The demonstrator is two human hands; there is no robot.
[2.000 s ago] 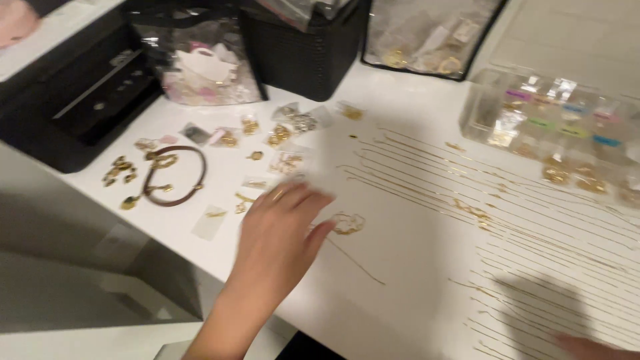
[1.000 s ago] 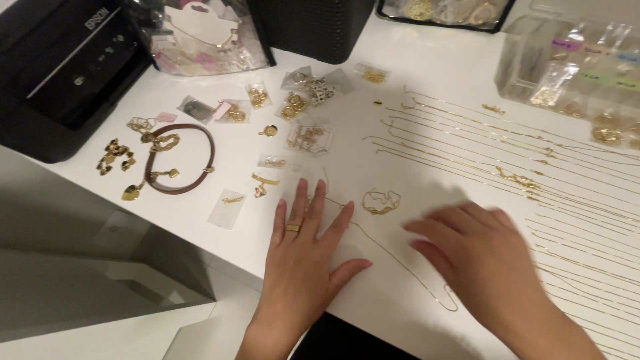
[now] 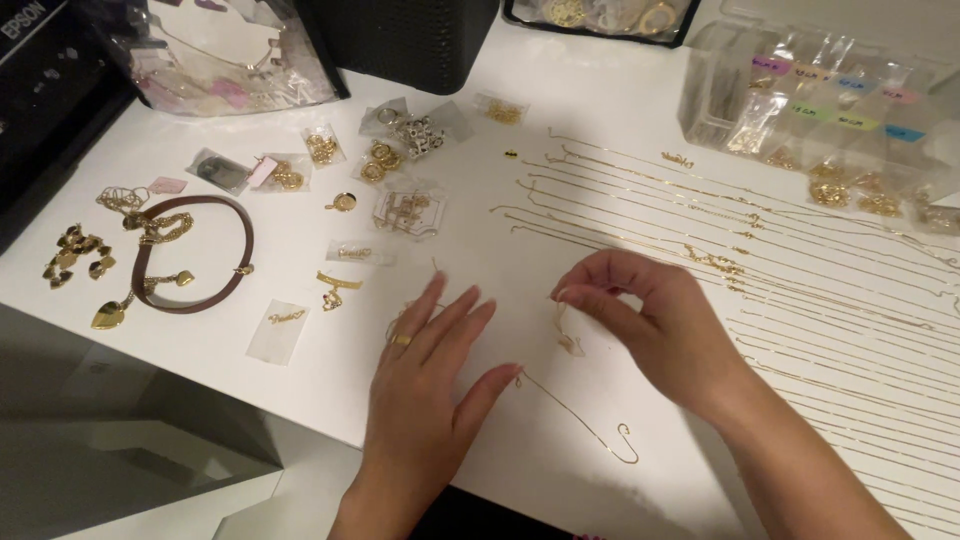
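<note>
My left hand, with a gold ring on one finger, lies palm down on the white table, its fingers apart. Part of a thin chain shows beside and under its fingers. A fine gold chain runs from near its thumb tip to a hooked end at the right. My right hand pinches a small bunched gold chain between thumb and fingertips. Many gold chains lie stretched in rows right of and beyond my right hand. A gold bar piece with a charm and small bagged name pendants lie left of my left hand.
A brown leather loop with gold heart charms lies at the left. Small bags of gold rings stand beyond it. At the back are a black Epson device, a pouch, a black basket and a clear plastic box of labelled bags.
The bunched gold chain lay on the table one second ago and is now in my right hand's fingertips. My left hand stays near the same place on the table.
</note>
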